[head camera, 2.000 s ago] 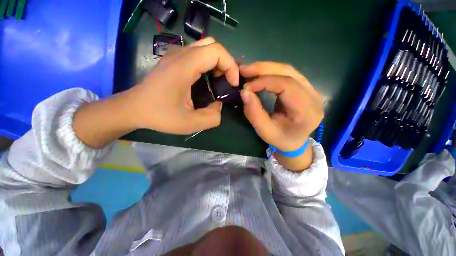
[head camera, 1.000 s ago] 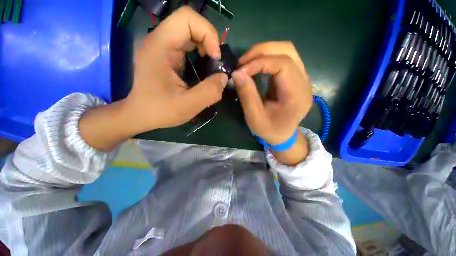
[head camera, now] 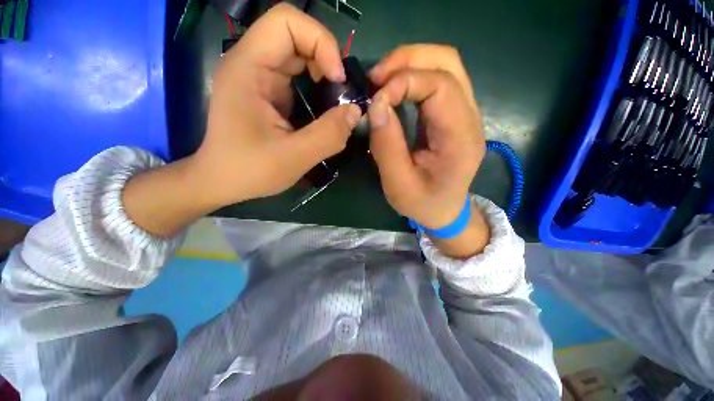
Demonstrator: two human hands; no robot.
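Note:
A glossy black housing (head camera: 335, 92) is held between my two hands above the bench mat. My left hand (head camera: 270, 117) grips it from the left with thumb and index finger. My right hand (head camera: 430, 129) pinches at its right end, fingertips touching a tiny pale spot at the opening. What exactly the right fingertips hold is too small to tell. A short red lead wire (head camera: 349, 43) sticks up behind the housing. A thin board edge shows as a pale line beside the housing, partly hidden by my left hand.
The left blue tray (head camera: 86, 102) has green boards (head camera: 13, 19) at its far corner. The right blue tray (head camera: 553, 223) holds rows of black units (head camera: 654, 117). More black units lie beyond my left hand. A blue coiled cord (head camera: 518, 176) runs beside my right wrist. Another person's sleeve (head camera: 681, 274) is at right.
Both hands have moved slightly away from me and the housing has tilted, with its red wire now showing. The blue cord shows more at right. The pinch at the opening continues.

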